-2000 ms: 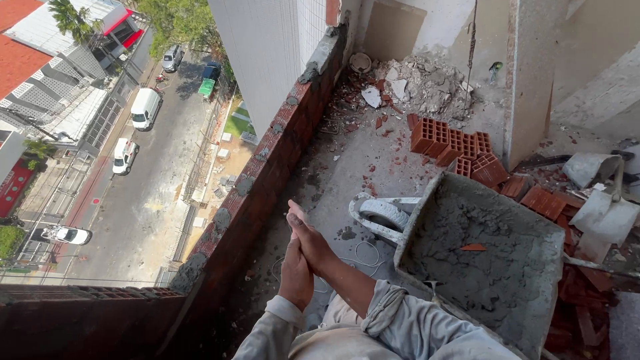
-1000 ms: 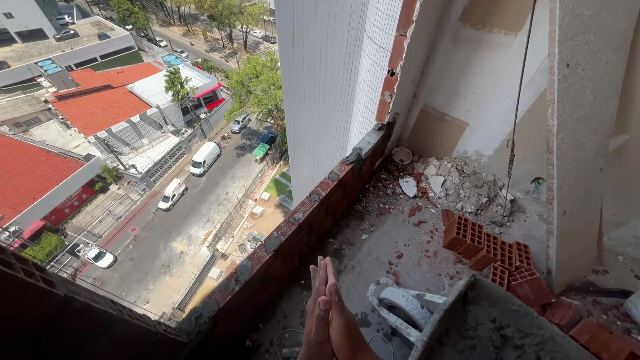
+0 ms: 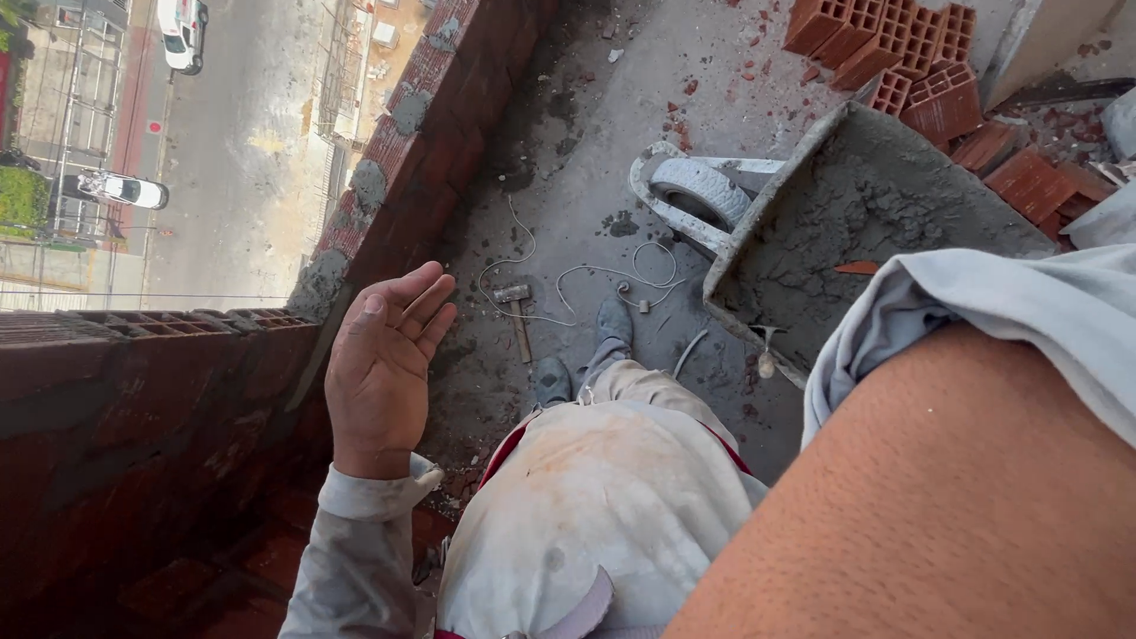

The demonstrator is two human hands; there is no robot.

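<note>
My left hand [image 3: 386,368] is raised above the floor beside the brick wall corner, palm turned inward, fingers apart and bent a little, with nothing in it. Of my right arm only the bare forearm and pushed-up sleeve show, large at the lower right; the right hand is out of the frame. A hammer [image 3: 516,319] with a wooden handle lies on the floor just right of my left hand. Thin white string [image 3: 568,275] is loosely coiled around there, near my shoes. A wheelbarrow [image 3: 728,257] full of grey mortar [image 3: 874,204] stands on the right, with a trowel [image 3: 767,351] at its rim.
A low hollow-brick wall [image 3: 435,133] with mortar dabs on top runs along the left, above a deep drop to a street with parked vehicles. Another brick wall [image 3: 133,382] meets it at the lower left. Loose hollow bricks [image 3: 887,44] and rubble lie at the upper right.
My hands, held together in both earlier frames, are now apart. The right hand has left the view and its forearm is close to the camera. The view has tilted down.
</note>
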